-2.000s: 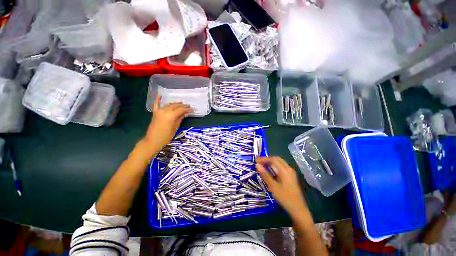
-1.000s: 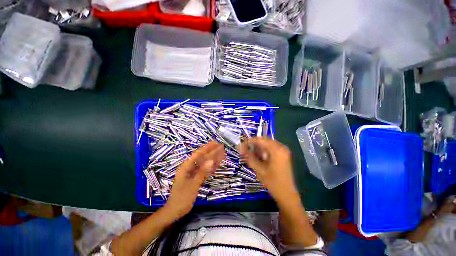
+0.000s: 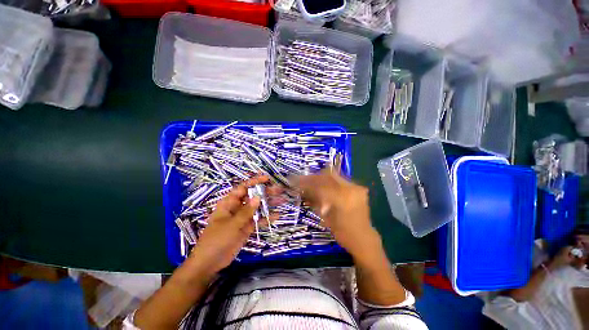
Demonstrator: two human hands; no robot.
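Note:
A blue parts tray heaped with silver cylinder-and-rod parts lies in front of me. My left hand is over the tray's lower middle, its fingers closed around a few parts with thin rods pointing down. My right hand is over the tray's right part, close to my left fingertips. It is blurred, and I cannot tell whether it holds a part.
Beyond the tray stand a clear box with white sheets and a filled parts box. Divided clear bins, a small tilted clear box and a blue lid are at right. Stacked clear boxes stand upper left. A person's arm shows lower right.
My left hand has come from the clear box back over the tray and now holds a few parts. My right hand has moved left towards it. The view has tilted down.

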